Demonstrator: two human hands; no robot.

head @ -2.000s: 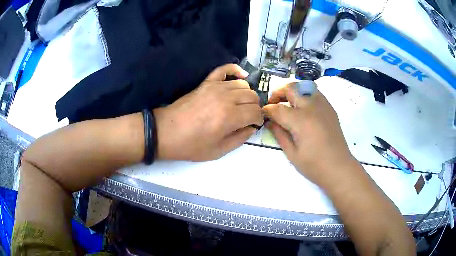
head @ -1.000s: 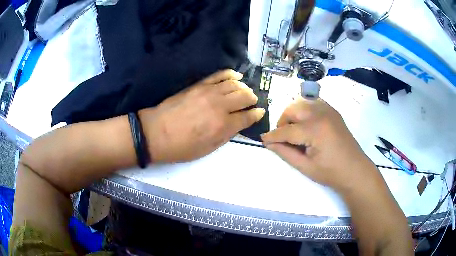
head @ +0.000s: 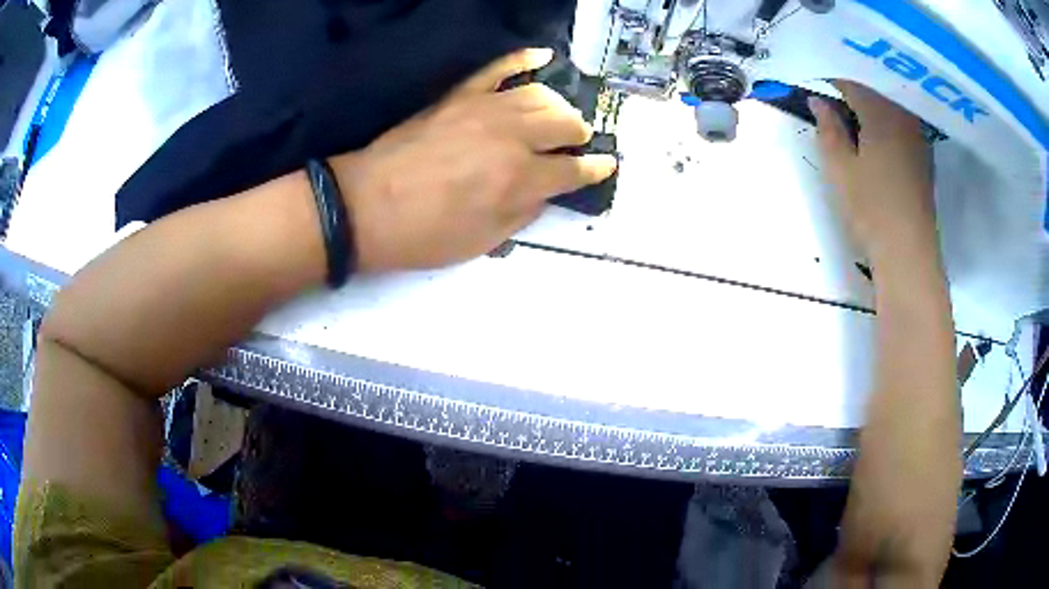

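The large black garment piece lies left of the needle, its narrow end beside the presser foot. My left hand lies on it, thumb and fingers holding a small black fabric end just in front of the foot. My right hand reaches under the machine arm to the black strip. Its fingers are at the strip and partly cover it; whether they grip it is unclear.
The white sewing machine head with a thread tension dial stands above. Pale cloth lies at left. Measuring tape runs along the table's front edge. My right forearm covers most of the snips.
My right hand has left the fabric end near the needle and moved right and away, to the black strip. My left hand stays on the black fabric. The view has tilted down.
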